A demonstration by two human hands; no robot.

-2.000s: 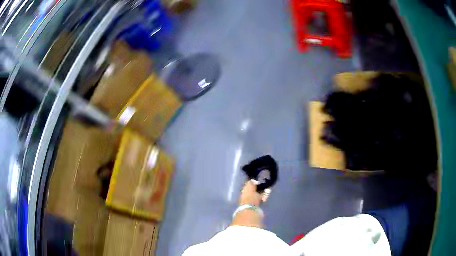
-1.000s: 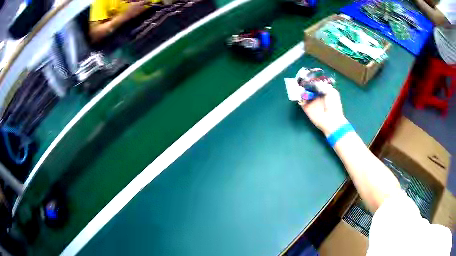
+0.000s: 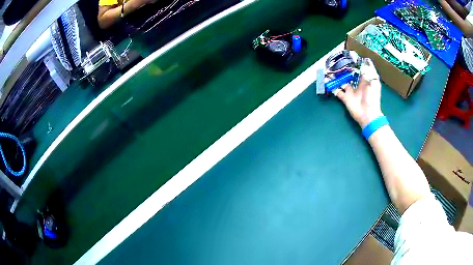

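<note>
My right hand (image 3: 364, 98), with a bright blue band on the wrist and pale covers on fingertips, grips a part-built unit (image 3: 343, 64) at its near right side. The unit shows a round silvery-dark part, a bright blue cylinder-like piece, thin wires and a pale flat piece at its left edge. It is over the green bench (image 3: 249, 186), beside the whitish rail (image 3: 207, 158); whether it touches the bench cannot be told. My left hand is not in view.
An open carton (image 3: 412, 85) of green boards stands just right of the unit, with a blue tray (image 3: 443, 54) beyond. Part-built units (image 3: 280, 49) lie on the dark green belt (image 3: 171, 103). Other people's hands show at the top edges. Cartons (image 3: 446, 160) and a red stool (image 3: 456, 98) stand right.
The view has swung from the floor, where a hand held a black part, to the bench. Since one second ago, the view has shifted slightly and my right hand still holds the unit near the board carton.
</note>
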